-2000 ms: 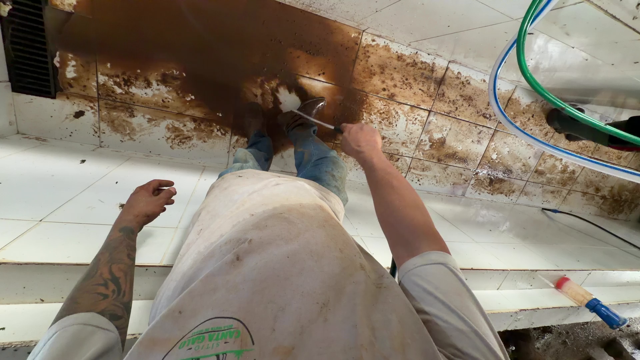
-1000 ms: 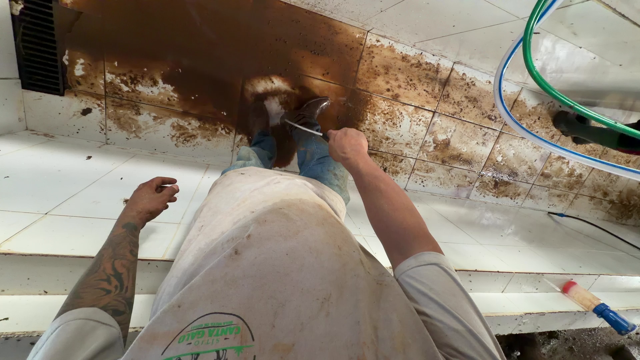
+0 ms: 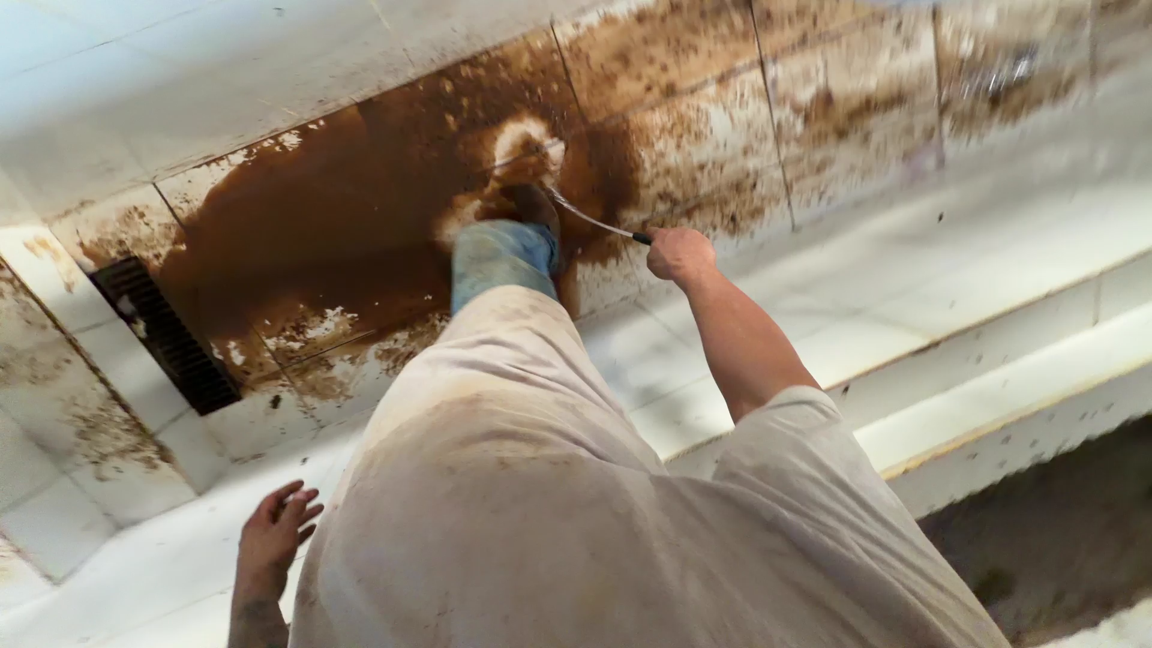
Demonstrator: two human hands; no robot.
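Observation:
My right hand (image 3: 681, 255) is closed around the black end of a slim hose (image 3: 641, 238), at the right of the brown puddle. A thin, curved stream of water (image 3: 589, 219) runs from it to the dark shoe (image 3: 533, 205) below my blue trouser leg (image 3: 504, 256). Brown, muddy water (image 3: 333, 207) covers much of the tiled channel floor. At the lower left my left hand (image 3: 277, 531) hangs beside the light apron or shirt (image 3: 504, 504), fingers apart and slightly bent. A small pale spot shows at its fingertips; what it is I cannot tell.
A black slotted drain grate (image 3: 166, 333) lies at the left end of the channel. White tiled ledges (image 3: 882, 297) step down along its near side to a dark floor (image 3: 1053, 522) at the lower right. Stained tiles (image 3: 846, 99) extend to the right, wet in places.
The view has swung and tilted, so the green and blue hoses and the red and blue tool have left it. A single trouser leg shows where two were visible. My right hand still holds the hose end.

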